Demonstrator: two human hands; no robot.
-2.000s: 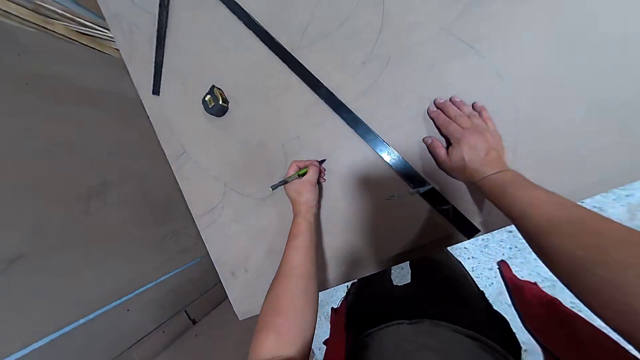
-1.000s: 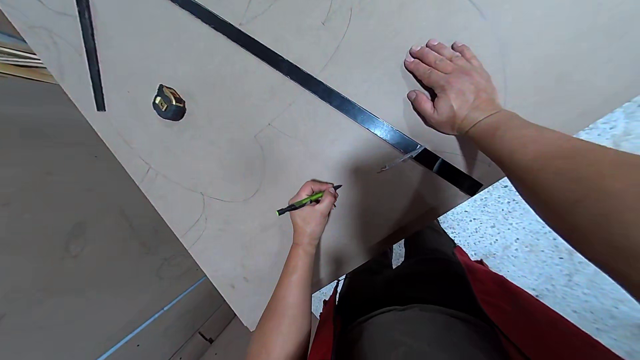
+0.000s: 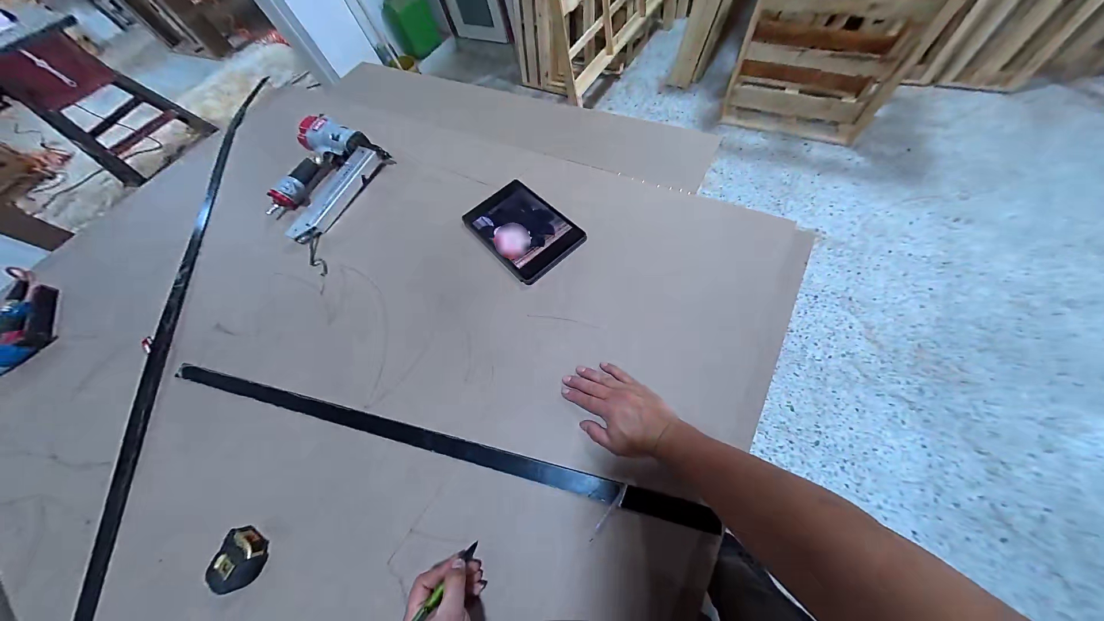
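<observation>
My left hand grips a green and black marker pen at the bottom of the view, its dark tip close above the brown sheet. To its left on the sheet rests a black tape measure. My right hand lies palm down on the sheet with fingers apart, holding nothing. Just below it runs a flat black strip, with a thin clear piece across it near its right end. A longer black strip stands at the left. Faint curved pencil-like lines mark the sheet.
A pneumatic nailer and a tablet lie farther back on the sheet. Blue and black tools sit at the left edge. Beyond are wooden frames, a green container, a dark-legged stand and speckled floor.
The view has swung up strongly, bringing the nailer, tablet and workshop beyond into sight. My left hand keeps hold of the pen; my right hand stays flat on the sheet.
</observation>
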